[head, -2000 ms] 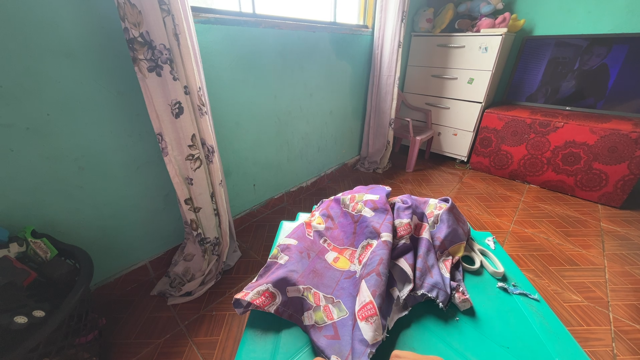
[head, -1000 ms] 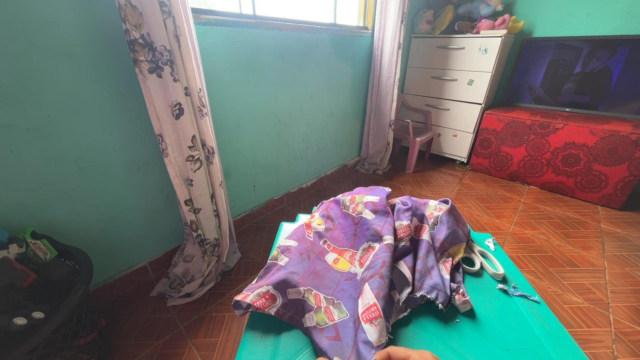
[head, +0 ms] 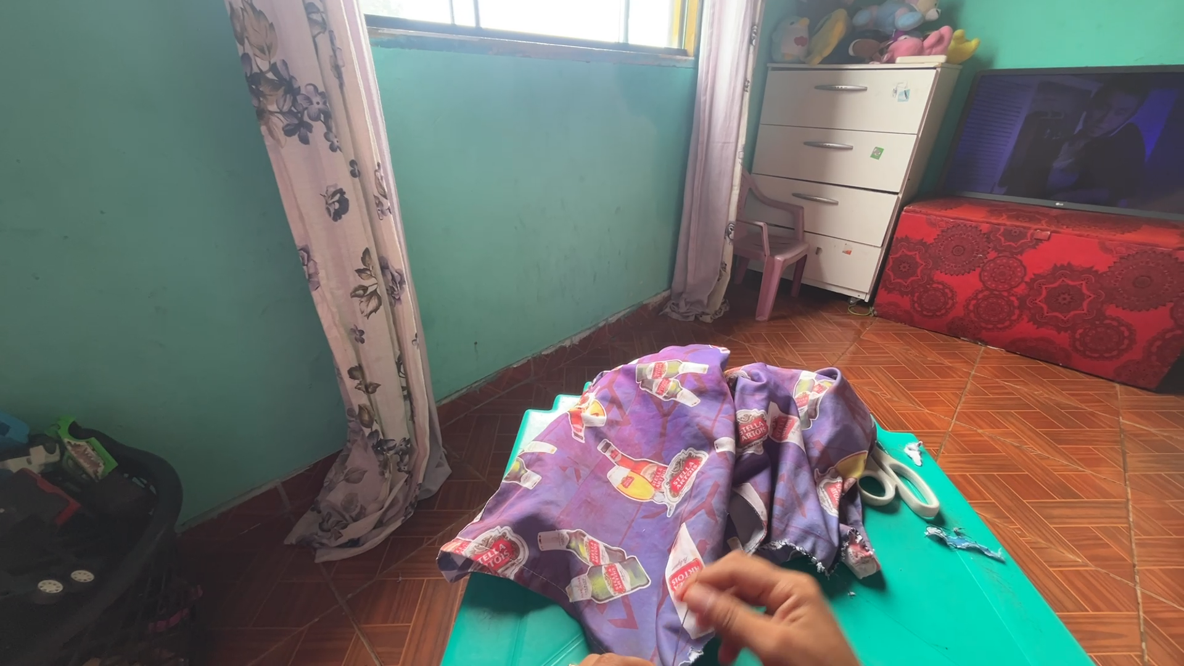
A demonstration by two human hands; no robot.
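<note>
A purple printed cloth [head: 638, 490] with bottle pictures lies bunched over a green plastic table [head: 980, 592]. My right hand [head: 772, 615] is over the cloth's near edge, thumb and forefinger close together; whether cloth or something thin is between them cannot be made out. Only a bit of my left hand [head: 615, 659] shows at the bottom edge, by the cloth's lower edge, and its fingers are mostly out of the frame. The white handles of a pair of scissors [head: 897, 486] stick out from the cloth's right side, with the blades hidden. Blue and white scraps [head: 965, 543] lie nearby.
At the lower left stands a dark basket [head: 162, 499] of assorted items. A floral curtain [head: 342, 277] hangs beyond the table. Farther back are a pink plastic chair [head: 772, 250], a white chest of drawers [head: 832, 148] and a red patterned box [head: 1036, 287] bearing a television [head: 1073, 139].
My right hand has risen into view over the cloth's near edge; earlier only fingertips showed at the bottom. The cloth and scissors look unmoved.
</note>
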